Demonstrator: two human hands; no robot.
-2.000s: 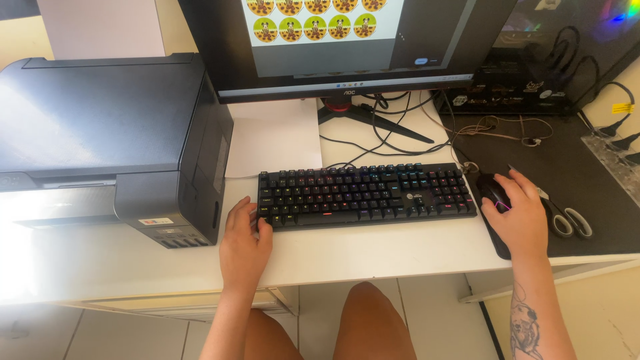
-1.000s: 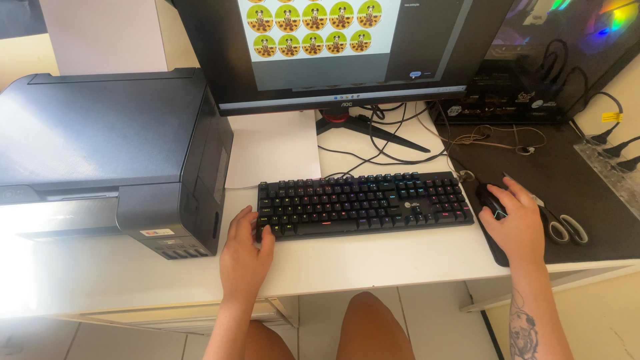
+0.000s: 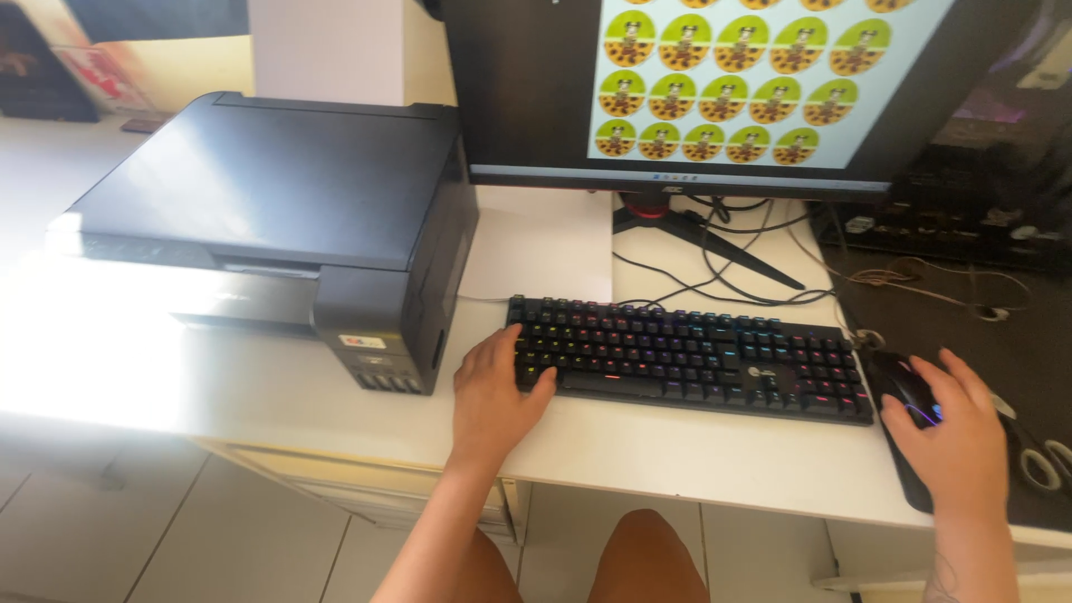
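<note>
My left hand (image 3: 496, 398) rests at the left end of a black backlit keyboard (image 3: 687, 360), fingers on its left keys and thumb near the lower left corner. My right hand (image 3: 959, 431) lies over a black computer mouse (image 3: 906, 387) with a lit strip, at the keyboard's right. The mouse is on a dark desk mat (image 3: 930, 314). Behind the keyboard stands a monitor (image 3: 528, 100), its screen showing rows of round green and yellow designs with a cartoon figure.
A dark printer (image 3: 276, 176) stands at the left. White paper (image 3: 544, 243) lies between it and the monitor's stand (image 3: 729, 247). Loose cables (image 3: 670, 280) run behind the keyboard. Scissors (image 3: 1041, 469) lie right of my right hand, and a dark computer case (image 3: 963, 193) stands at the back right.
The view has shifted to the left. The round designs on the screen now appear in more rows and fill more of it. Both hands have stayed at the keyboard and the mouse.
</note>
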